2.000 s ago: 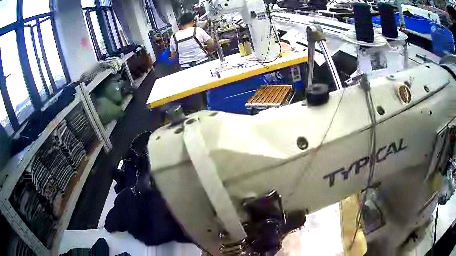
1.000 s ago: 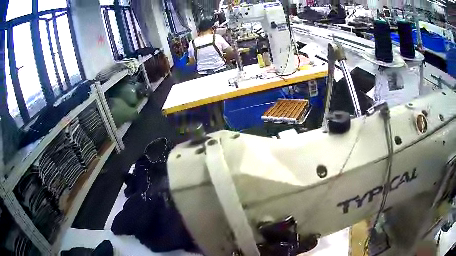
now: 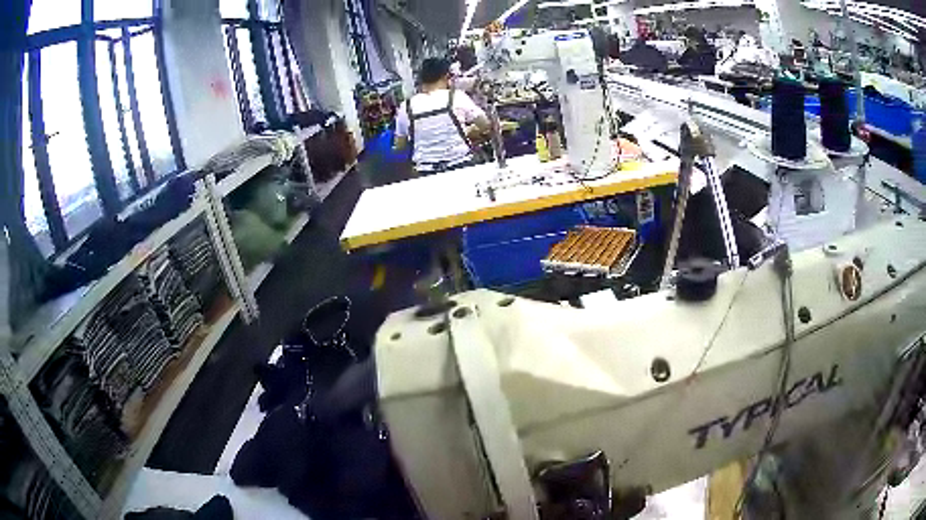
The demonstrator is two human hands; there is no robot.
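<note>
The cream sewing machine head (image 3: 630, 376) marked TYPICAL fills the lower right. A pale curved strip (image 3: 487, 406) runs down its left end. The dark metal needle area (image 3: 577, 485) is cut off by the bottom edge. A large heap of dark garment pieces (image 3: 315, 447) with light thread lines lies left of and behind the head. A smaller dark piece (image 3: 183, 511) lies at the bottom left on the white table (image 3: 173, 490). Neither of my hands is in the picture.
Shelves with stacked striped cloth (image 3: 137, 335) run along the windows at left. A yellow-edged table (image 3: 508, 205) stands ahead, with a person (image 3: 442, 122) beyond it. Two black thread cones (image 3: 789, 120) stand upper right. A slatted brown seat or rack (image 3: 592, 250) is under the table.
The camera view has tilted up and shifted left, so the machine head sits lower and further right. The garment heap shows no clear movement of its own. The person ahead has moved slightly.
</note>
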